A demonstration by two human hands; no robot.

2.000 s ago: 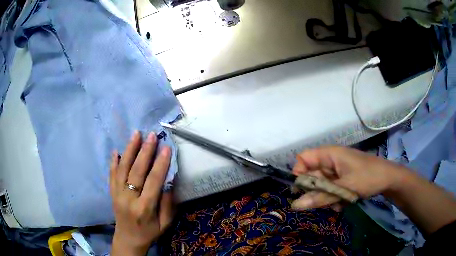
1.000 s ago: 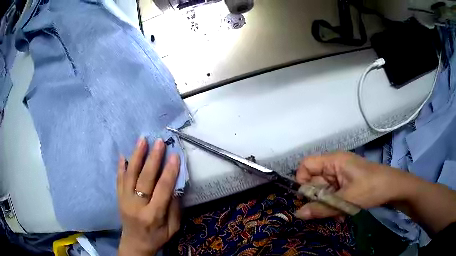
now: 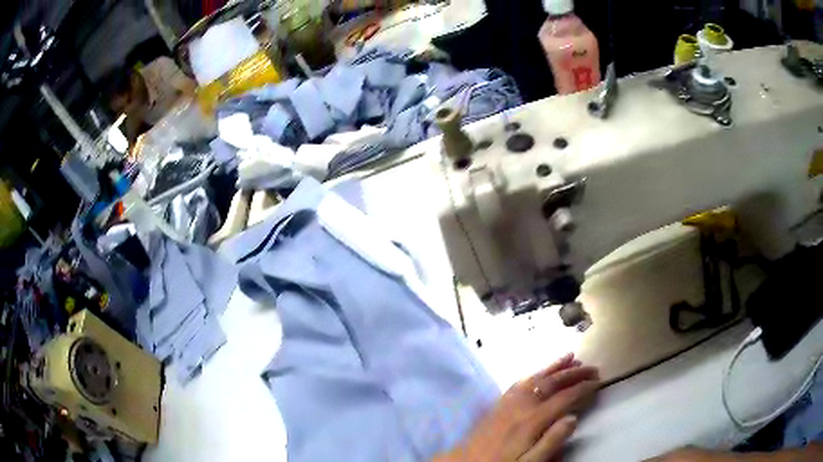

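A light blue cloth panel (image 3: 361,316) lies in folds on the white table, left of the machine, with a white strip (image 3: 365,230) along its upper part. My left hand (image 3: 532,415), with a ring, is at the bottom centre. Its fingers lie beside the cloth's right edge, just below the lit needle area, and hold nothing that I can see. Of my right hand only a strip of skin (image 3: 722,455) shows, cut off by the bottom right edge. The scissors are not in view.
The off-white sewing machine (image 3: 668,171) stands at the right, with a pink bottle (image 3: 570,54) behind it. Heaps of blue pieces (image 3: 397,104) lie at the back. A second machine (image 3: 99,374) is at left. A black flat device (image 3: 787,302) with white cable is at right.
The view has swung up and left. My left hand has moved from on top of the cloth to its right edge near the machine. My right hand and the scissors have left the picture, except a strip of skin.
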